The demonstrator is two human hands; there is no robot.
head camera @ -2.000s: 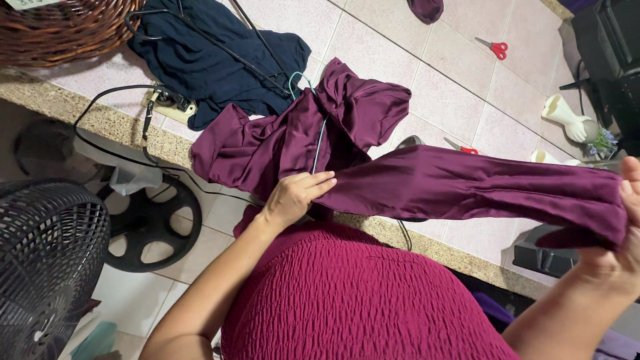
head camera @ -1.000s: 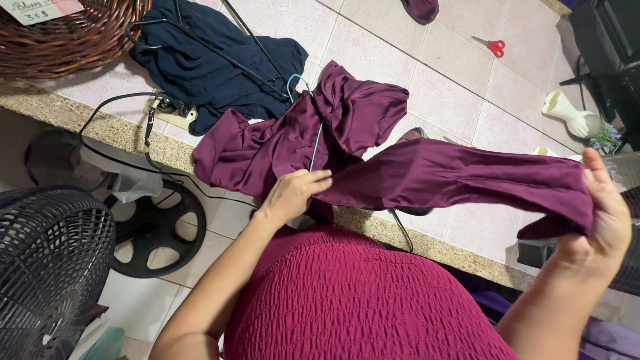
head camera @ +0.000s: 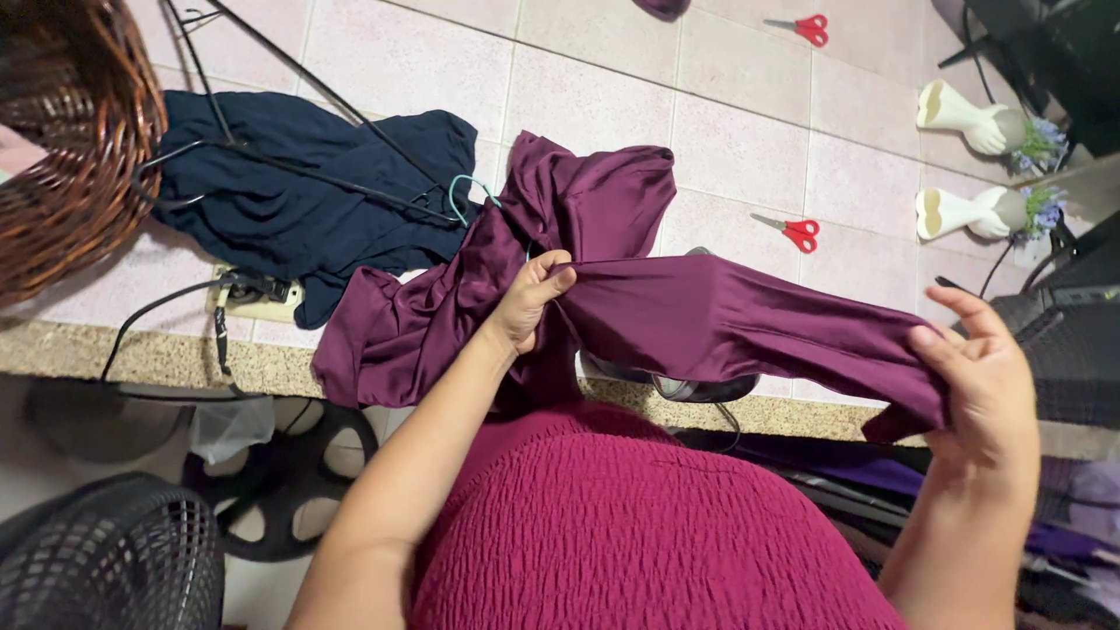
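A plum-coloured satin garment [head camera: 604,192] lies bunched on the tiled counter, with a long narrow part stretched to the right above its front edge. My left hand [head camera: 535,297] pinches the fabric where that part meets the bunched body. The far end is held by my right hand [head camera: 976,372], thumb on the cloth and some fingers spread. The light green hook of a hanger [head camera: 464,194] sticks out at the garment's upper left. A dark navy garment [head camera: 324,175] lies beside it under a black metal frame [head camera: 306,179].
A wicker basket [head camera: 96,166] stands at the left, near a power outlet box [head camera: 262,302] with cords. Red-handled scissors [head camera: 798,233] and another pair [head camera: 809,30] lie on the counter [head camera: 744,131]. White hand-shaped ornaments [head camera: 962,213] with flowers are at the right. A black fan [head camera: 114,560] stands lower left.
The stretched part of the plum garment now hangs wider between my hands. My right hand's fingers have spread from the cloth. The view has shifted slightly.
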